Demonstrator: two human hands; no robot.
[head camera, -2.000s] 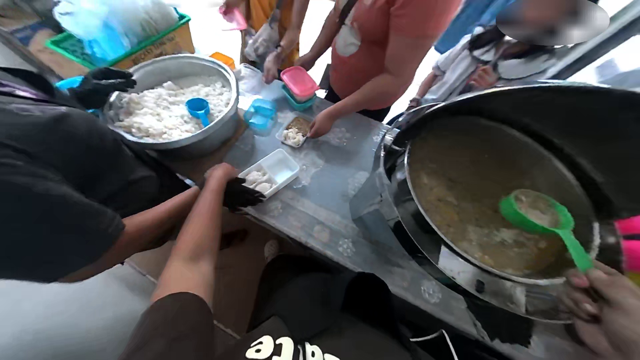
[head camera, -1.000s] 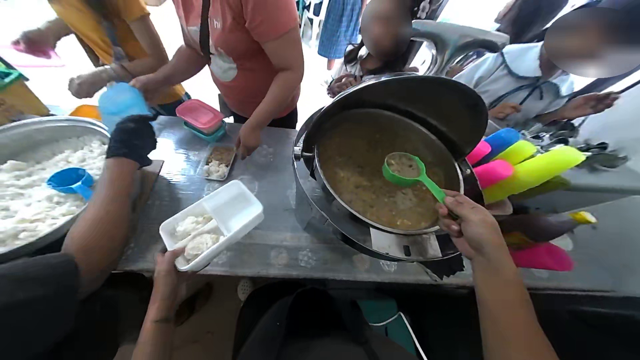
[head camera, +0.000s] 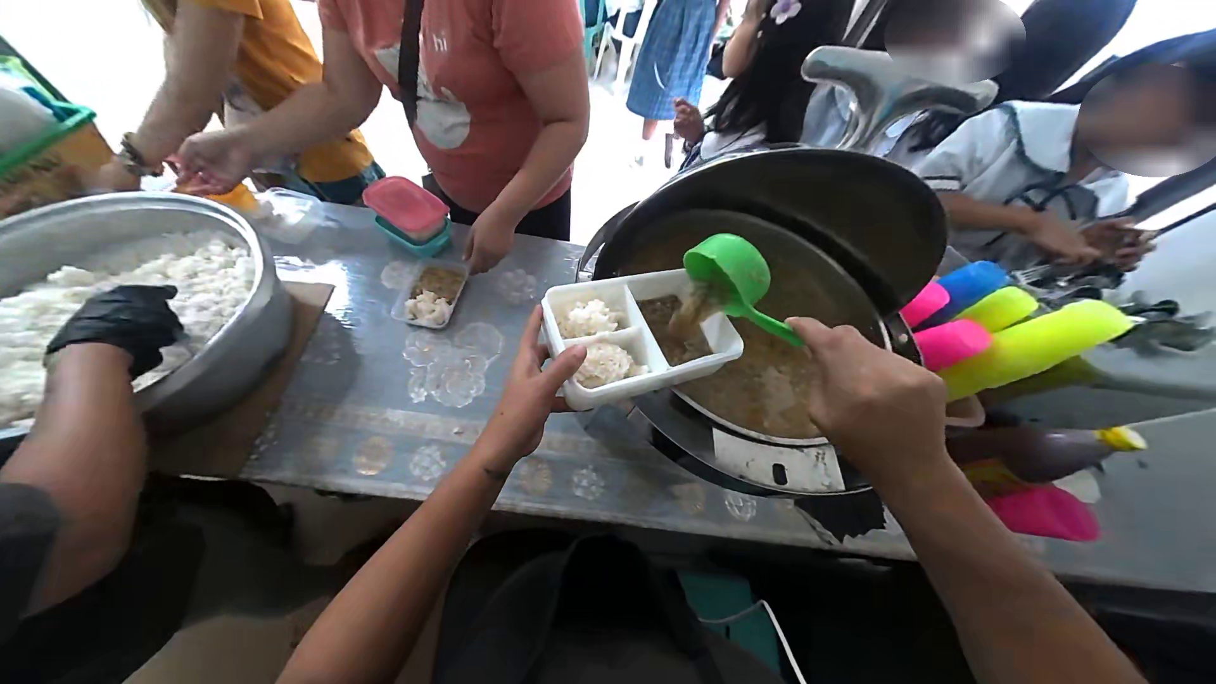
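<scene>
My left hand (head camera: 534, 385) holds a white divided food container (head camera: 646, 380) by its left end, over the near left rim of a large metal pot (head camera: 703, 418). Rice (head camera: 604, 363) fills its two small left compartments. My right hand (head camera: 860, 385) grips the handle of a green plastic ladle (head camera: 730, 271), tipped over the long right compartment. Brown soupy food (head camera: 689, 318) runs from the ladle into that compartment. More of the same brown food lies in the pot, whose dark lid (head camera: 855, 218) stands tilted up behind.
A co-worker's black-gloved hand (head camera: 119, 328) is in a big rice basin (head camera: 271, 313) at left. A small filled container (head camera: 432, 294) and stacked pink and teal boxes (head camera: 410, 214) stand near people across the table. Neon plastic bottles or tumblers (head camera: 1045, 342) and a dark bottle (head camera: 1054, 454) lie right.
The container in my left hand has moved right, to the pot's rim. The ladle has gone from over the pot's food to tipping over the container. The co-worker's gloved hand has moved into the rice.
</scene>
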